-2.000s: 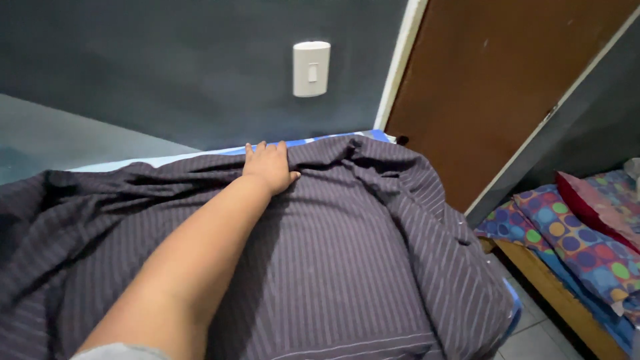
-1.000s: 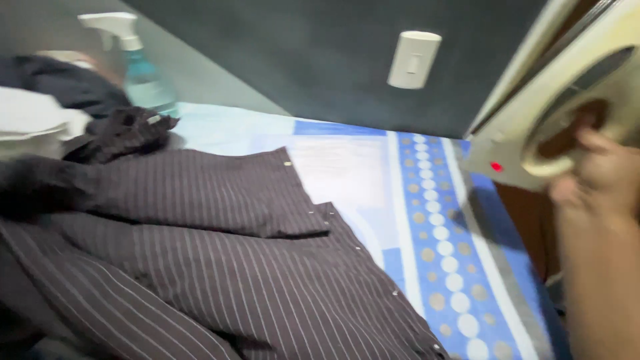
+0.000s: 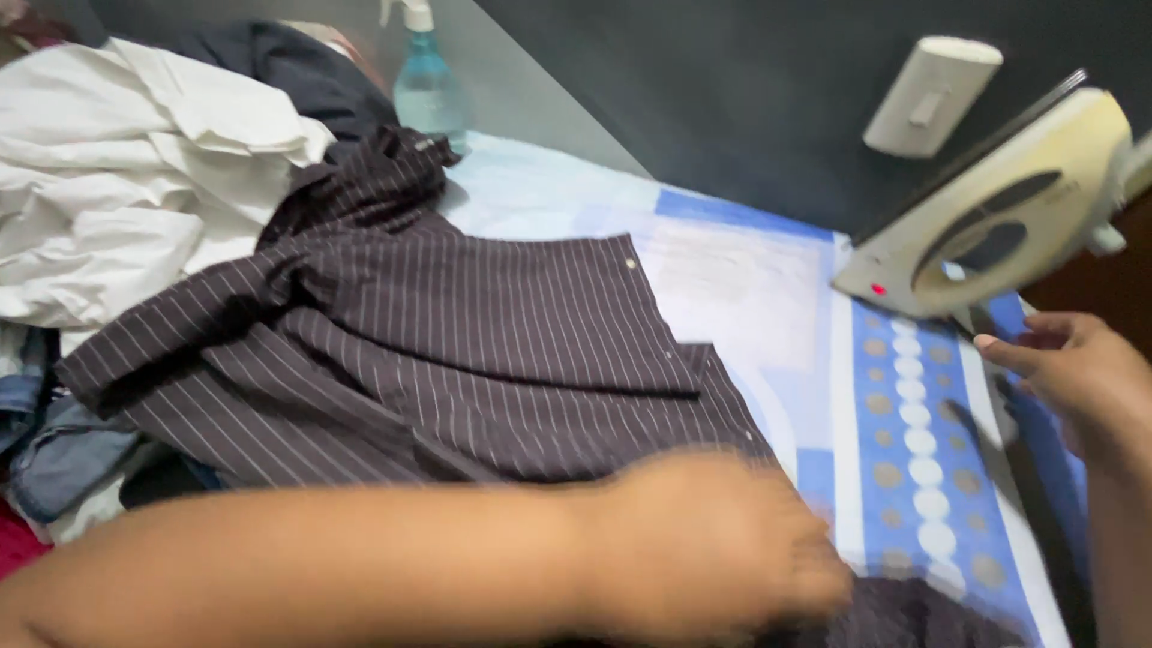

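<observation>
A dark shirt with pale stripes point(image 3: 504, 315) lies spread over the ironing surface, its front edge with small buttons toward the right. My left hand point(image 3: 729, 540), blurred by motion, is over the lower part of the shirt, and dark cloth point(image 3: 918, 612) lies beside its fingers; whether it grips the cloth is unclear. At the far right a cream clothes iron point(image 3: 999, 216) rests on its heel, tilted, with a small red light lit. My right hand point(image 3: 1071, 360) is just below the iron, thumb and fingers apart, with nothing visible in it.
A blue and white patterned cloth point(image 3: 918, 441) covers the surface. A spray bottle with blue liquid point(image 3: 427, 90) stands at the back near the wall. White garments point(image 3: 135, 171) and denim point(image 3: 72, 450) are heaped at the left. A light switch point(image 3: 933, 96) is on the dark wall.
One second ago my right hand held the iron by its handle; it has let go and is below it. My left hand has come into view over the shirt.
</observation>
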